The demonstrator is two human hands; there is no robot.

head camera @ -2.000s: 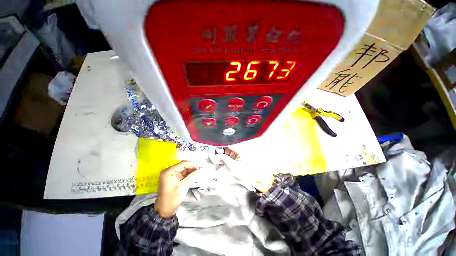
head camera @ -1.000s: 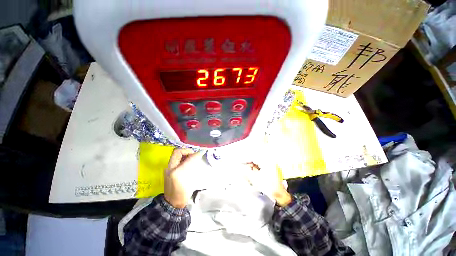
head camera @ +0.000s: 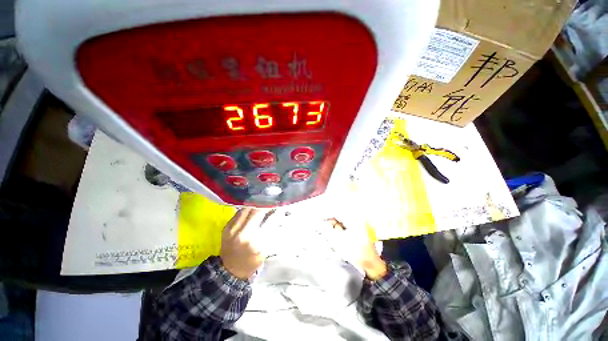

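Note:
The pale grey-white garment point(head camera: 293, 293) hangs over the table's front edge, glaring white under the lamp. My left hand point(head camera: 244, 243) grips the cloth's left side just below the machine head, fingertips close under it. My right hand point(head camera: 360, 246) is on the cloth to the right, partly washed out by glare, its fingers holding the fabric. The servo snap-button machine point(head camera: 267, 86) fills the upper view, its red panel showing 2673. The dies and any button at the work point are hidden or lost in glare.
Yellow-and-black pliers point(head camera: 432, 158) lie on the right of the white table point(head camera: 120, 220). Yellow sheets point(head camera: 203, 223) show either side of the head. A silvery parts pile point(head camera: 373, 143) lies near the carton point(head camera: 507, 33). A grey garment pile point(head camera: 533, 266) is at right.
The machine head appears larger and further left, covering most of the left parts heap. My left hand has moved in to the cloth's left side. My right hand has shifted right from beneath the head.

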